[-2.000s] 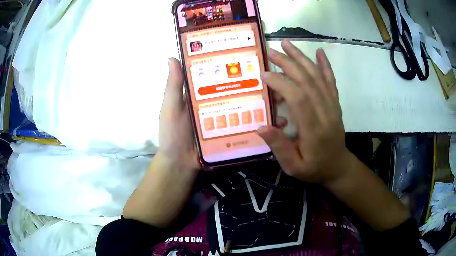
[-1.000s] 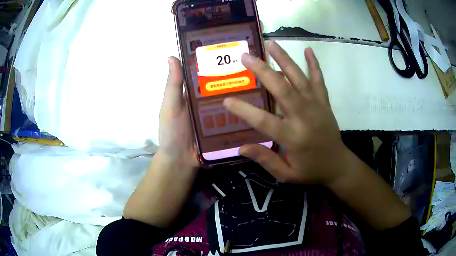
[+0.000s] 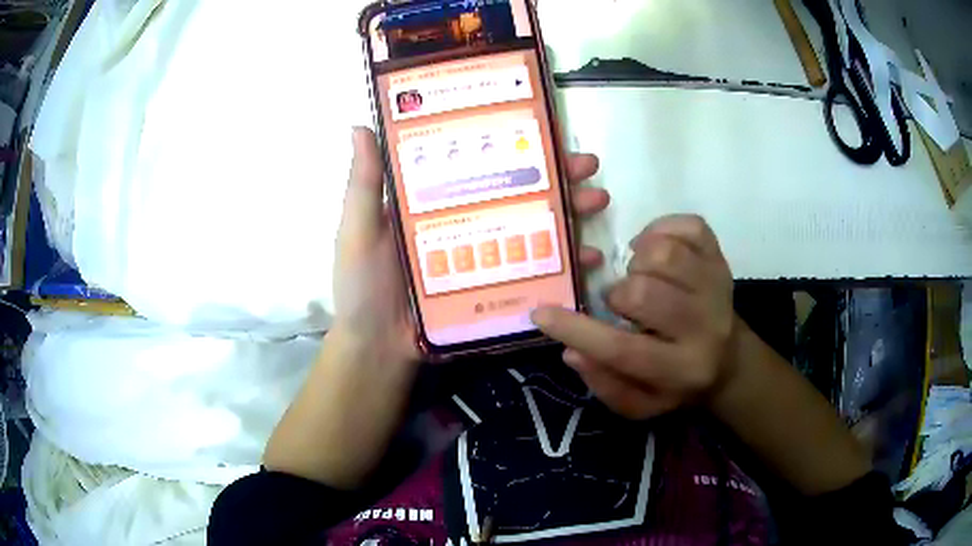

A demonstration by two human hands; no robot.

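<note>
A smartphone (image 3: 476, 192) with a bright orange and pink screen is held upright at the centre of the view. My left hand (image 3: 373, 267) holds it from behind, thumb along its left edge and fingertips showing past its right edge. My right hand (image 3: 661, 320) is at the phone's lower right, its other fingers curled in and one finger extended onto the bottom of the screen. It does not grip the phone.
White cloth (image 3: 213, 160) is heaped on the left and hangs below the table level. The white machine table (image 3: 746, 181) lies at right. Black-handled scissors (image 3: 853, 117), a slim wooden handle (image 3: 799, 43), white strips (image 3: 917, 101) and a tan flat piece (image 3: 946, 171) lie at its far right.
The screen's pop-up has gone and the orange page shows again. My right hand's spread fingers have curled in, and it has moved lower on the screen. The phone has shifted slightly left.
</note>
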